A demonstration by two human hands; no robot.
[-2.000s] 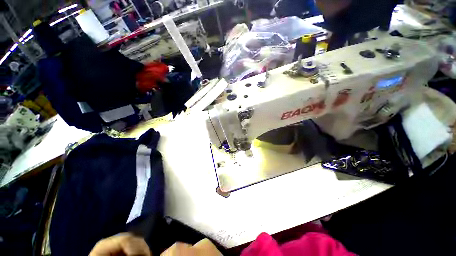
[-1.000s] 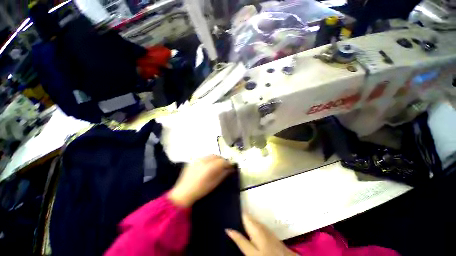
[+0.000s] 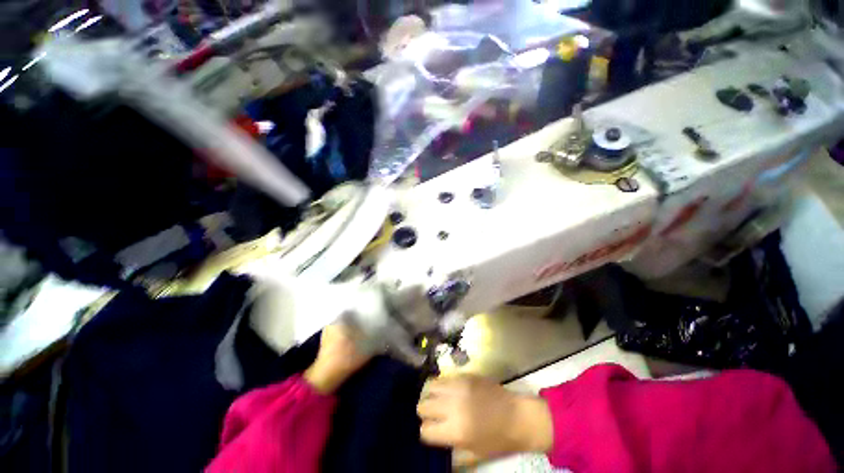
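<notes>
The dark navy garment (image 3: 379, 416) lies left of and in front of the needle area, its right part between my hands. The white lockstitch machine (image 3: 518, 222) reaches in from the right, its needle end over the cloth edge. My left hand (image 3: 341, 353) lies on the cloth just left of the machine head, fingers partly hidden behind it. My right hand (image 3: 477, 416) is at the cloth's right edge in front of the needle, fingers bent together at the edge. The picture is blurred and the presser foot is hard to make out.
A glossy black bag or tray (image 3: 713, 323) lies under the arm at right. A crinkled clear plastic bag (image 3: 444, 83) is behind the arm. The bobbin winder (image 3: 611, 143) sits on top. Dark cloth (image 3: 93, 185) is heaped at the back left. A white strip (image 3: 213, 134) slants behind the head.
Both hands came into view with the dark cloth and moved up to the needle area; my right hand closed at the cloth edge. The view has shifted closer to the machine head.
</notes>
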